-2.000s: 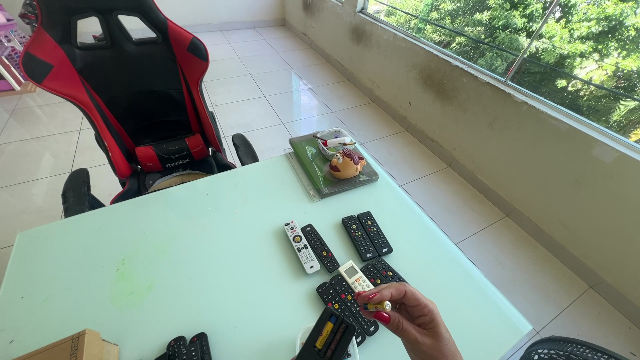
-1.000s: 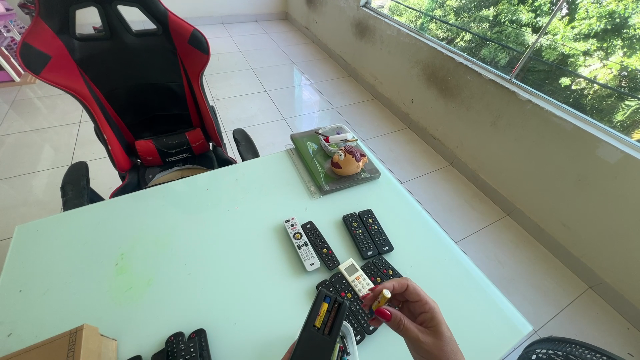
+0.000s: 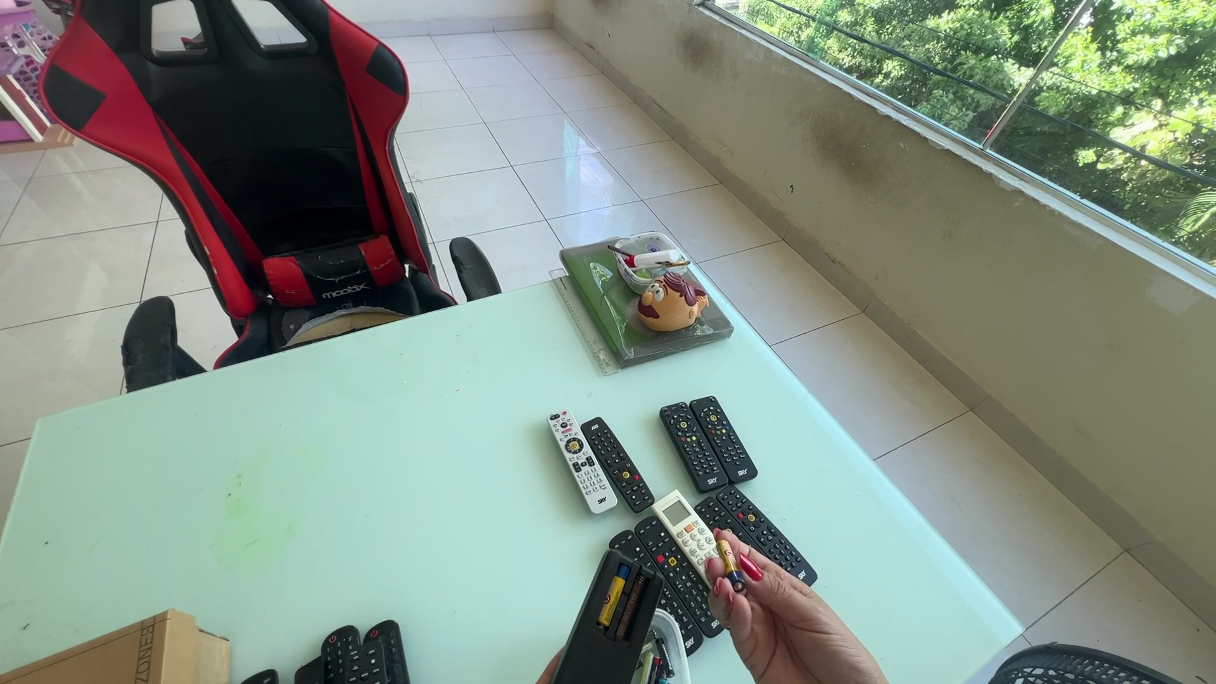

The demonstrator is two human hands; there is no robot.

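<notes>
My right hand [image 3: 784,608], with red nails, pinches a yellow and dark AA-type battery [image 3: 730,560] above the remotes. Low in the view, my left hand [image 3: 549,671], mostly cut off, holds a black remote control [image 3: 598,636] back side up. Its battery compartment is uncovered, with one yellow battery [image 3: 613,596] in the left slot; the right slot looks dark. A cream remote with a small display [image 3: 684,532] lies across black remotes [image 3: 679,570] beyond my right hand. Under the held remote is a white container [image 3: 673,646] with batteries or similar small items.
On the glass table [image 3: 380,475] lie a white remote [image 3: 581,463], a black one [image 3: 617,464] and a black pair [image 3: 708,444]. More black remotes [image 3: 356,655] and a cardboard box [image 3: 133,651] are at the near left. A green book-like item [image 3: 617,313] bears a figurine [image 3: 672,304]. A gaming chair [image 3: 285,190] stands beyond.
The remote in my left hand has turned and risen into fuller view, its compartment facing up. The battery in my right hand has changed its tilt between the fingertips.
</notes>
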